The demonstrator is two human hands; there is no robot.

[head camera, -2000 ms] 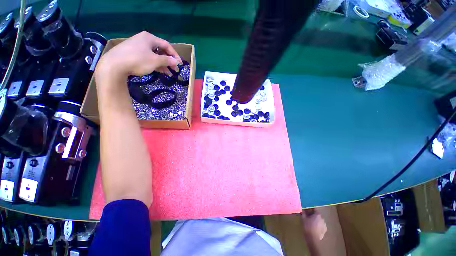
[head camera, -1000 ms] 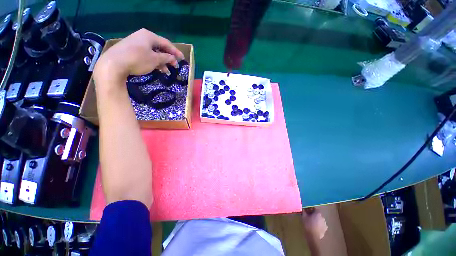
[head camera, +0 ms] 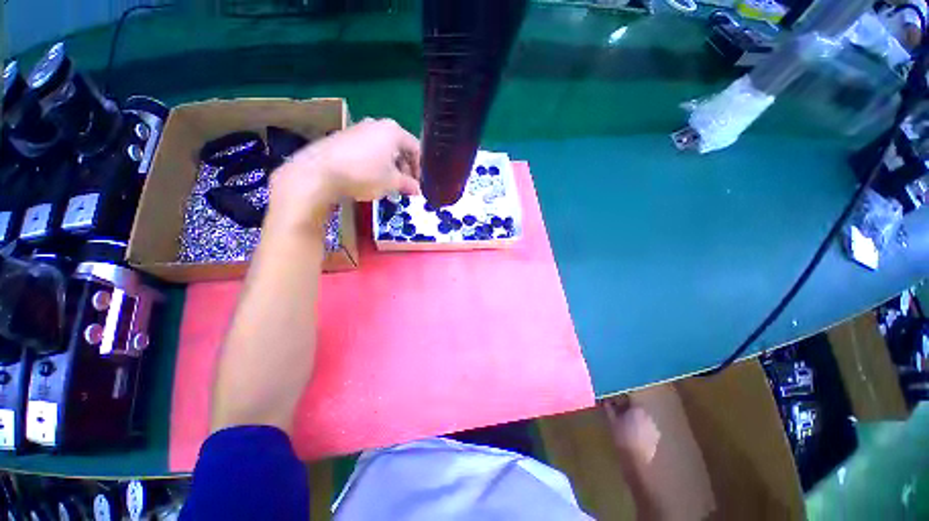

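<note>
My left hand (head camera: 372, 163) is over the left rim of the white parts tray (head camera: 448, 244), fingers bent down. I cannot tell whether anything is between the fingertips. The tray holds black discs and paler clear pieces. The small open brown screw box (head camera: 306, 269) stands to its left, with tiny silver screws and black curved parts inside. The dark hanging screwdriver (head camera: 458, 97) is large in front of the lens and covers part of the tray. My right hand (head camera: 626, 407) is low at the bench's front edge, partly hidden and unclear.
Dark camera bodies (head camera: 97, 356) with white labels stand in rows at the left. The pink-red mat (head camera: 438, 336) lies in front of me. A large brown carton (head camera: 749, 427) is below the bench edge at right. A black cord (head camera: 805, 275) hangs at right. Wrapped parts lie at back right.
My left hand has moved right, out of the screw box to the tray's left side. The view has shifted, and the hanging screwdriver appears in a different place. My right arm stays low at the bench edge.
</note>
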